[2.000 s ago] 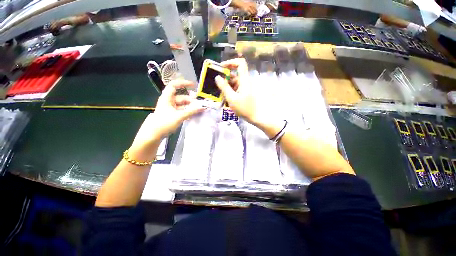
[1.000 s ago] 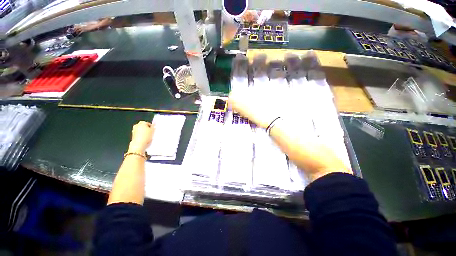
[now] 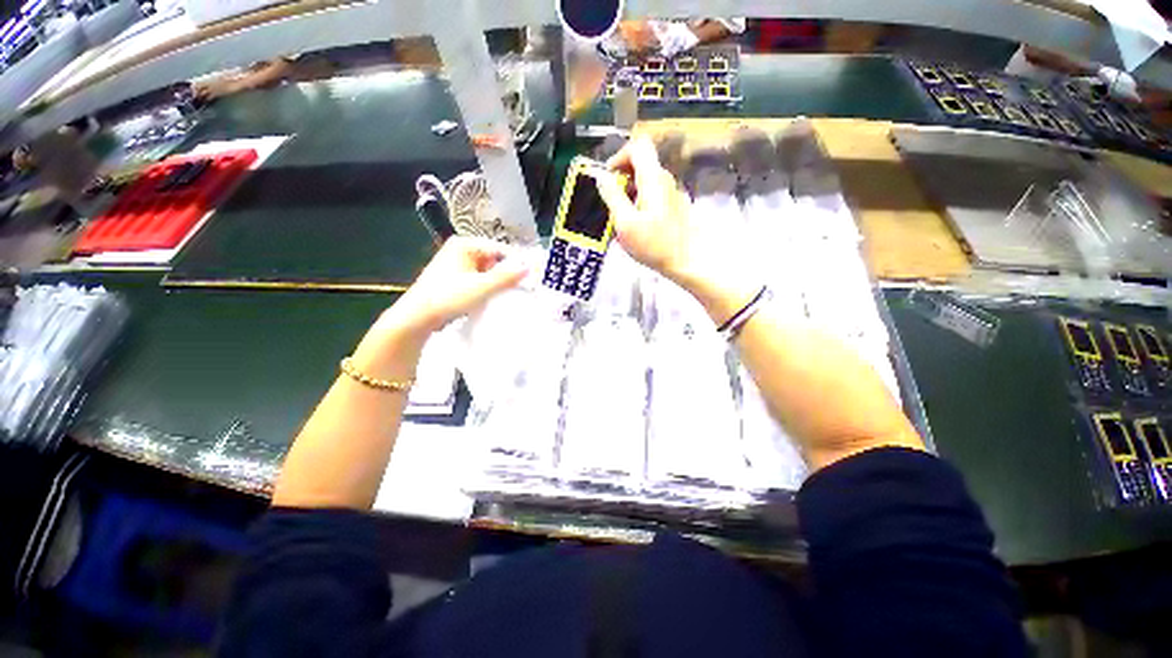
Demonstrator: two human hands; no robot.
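A keypad mobile phone [image 3: 580, 234] with a yellow-framed black screen is tilted above the blister tray [image 3: 630, 485]. My right hand [image 3: 652, 212] grips its upper right side. My left hand [image 3: 454, 285] is just left of the phone's keypad end, fingers bent and thumb toward the phone. White merges with white at its fingertips, so I cannot tell whether it holds a sleeve. White sleeved phones [image 3: 688, 386] fill rows of the tray. The stack of empty sleeves [image 3: 435, 386] lies left of the tray, partly hidden by my left forearm.
A small fan [image 3: 473, 206] stands by the metal post [image 3: 478, 122]. A red tray [image 3: 161, 206] is far left. Clear trays [image 3: 58, 354] are at the left edge. Bare phones [image 3: 1118, 347] lie at right. Loose clear plastic [image 3: 1060, 219] is right rear. Another person's hands [image 3: 675, 36] are opposite.
My right hand has lifted a phone from the tray's left rear. My left hand has moved from the sleeve stack, up and right, close to the phone.
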